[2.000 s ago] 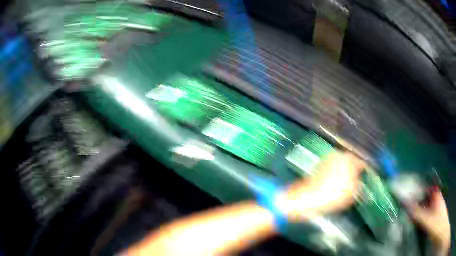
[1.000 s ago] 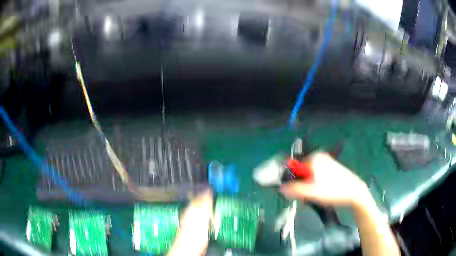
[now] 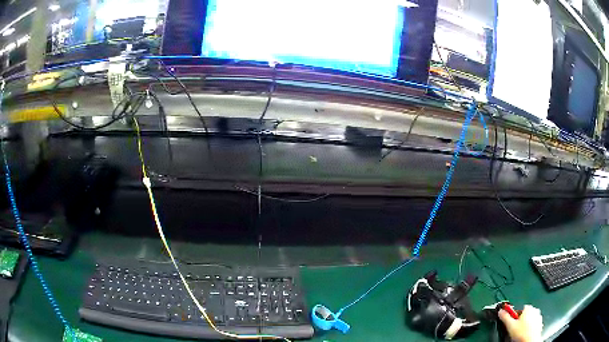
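My right hand is at the bottom right, cut off by the lower edge, shut on a short red stick. A dark object, possibly the barcode scanner, is at its fingertips; whether it is gripped cannot be told. My left hand is out of the picture. A black strapped device lies left of my right hand. A green circuit board shows partly at the bottom left edge. A yellow-and-grey cable hangs down over the black keyboard.
A blue wrist strap with a coiled blue cord lies right of the keyboard on the green mat. A smaller keyboard is far right. Another blue coiled cord hangs at left. Monitors stand above the shelf.
The view has risen to the shelf and monitors. My left hand and most boards have left the picture. My right hand, still with the red stick, is now lower and farther right.
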